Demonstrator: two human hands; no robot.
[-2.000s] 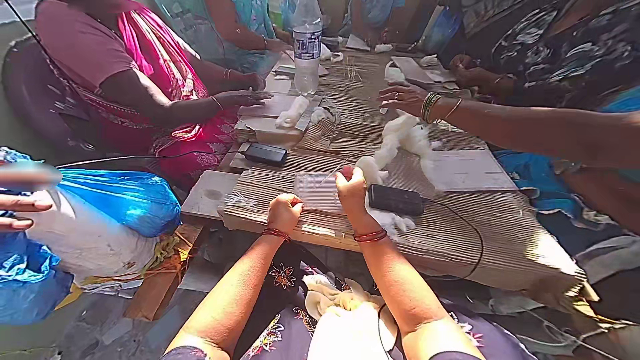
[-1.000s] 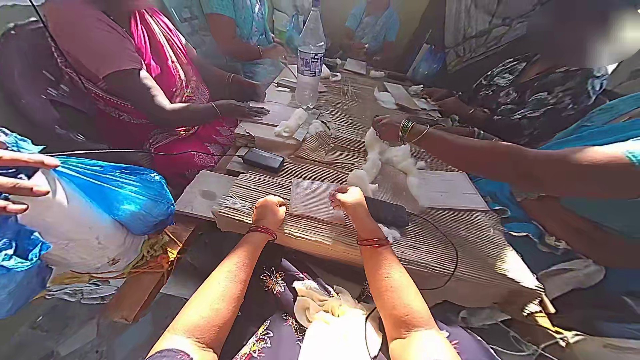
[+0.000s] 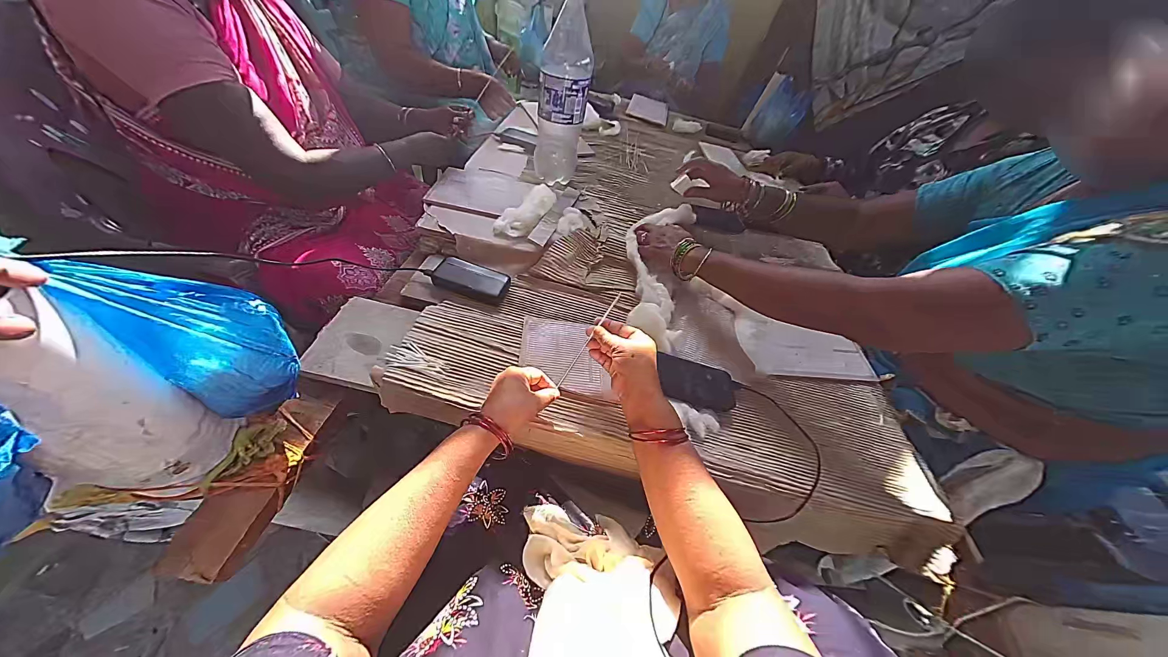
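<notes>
A thin, pale stick [image 3: 584,345] slants between my two hands, above a whitish square tile [image 3: 558,351] on the ribbed cardboard table cover [image 3: 474,333]. My left hand [image 3: 522,398] pinches its lower end with the fingers curled in. Near its upper part, my right hand [image 3: 624,354] grips it between thumb and fingertips. A black oblong case [image 3: 695,381] lies just right of my right wrist, with white cotton [image 3: 650,315] behind that hand. Several thin white wicks [image 3: 415,358] lie on the cardboard to the left. Loose cotton [image 3: 570,538] rests in my lap.
A plastic bottle [image 3: 563,100] stands upright at the back. A black adapter [image 3: 470,279] with a cable lies to the left. A co-worker's hand [image 3: 664,245] reaches in from the right over cotton. Blue and white bags [image 3: 173,338] bulge at the left, near another person's fingers.
My hands have risen from the tile, and the slanting stick now shows between them. The co-worker at right has leaned further in. The co-worker at left has lifted both hands off the board.
</notes>
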